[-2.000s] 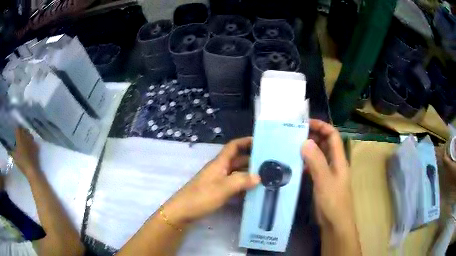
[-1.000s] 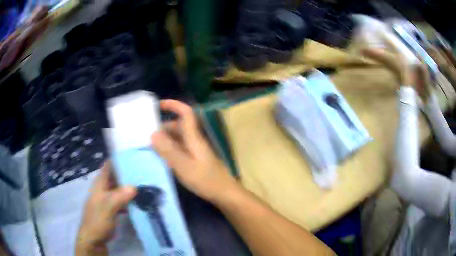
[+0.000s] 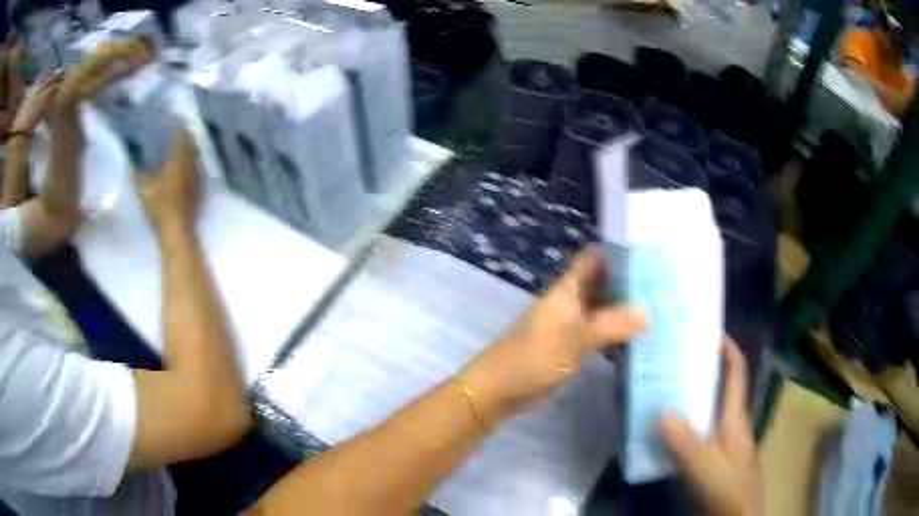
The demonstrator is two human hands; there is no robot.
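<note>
A pale blue and white retail box (image 3: 673,343) stands upright in front of me, slightly blurred, with a white flap raised at its top. My left hand (image 3: 564,328) holds it at its left side with thumb and fingers. My right hand (image 3: 717,433) holds its lower right side, thumb on the face. The inside of the box cannot be seen. A white sheet (image 3: 423,323) lies on the bench left of the box.
Filled boxes (image 3: 312,151) stand in rows at the left. Small round parts (image 3: 504,227) lie behind the sheet. Dark moulded cups (image 3: 595,126) stand in stacks behind. A co-worker (image 3: 71,403) sits at the left, holding a box. A green post (image 3: 846,191) rises at the right.
The view has swung from the right-hand bench back to the left. The box is still in both hands, now turned so a side and a paler face show. My right hand has moved lower on it.
</note>
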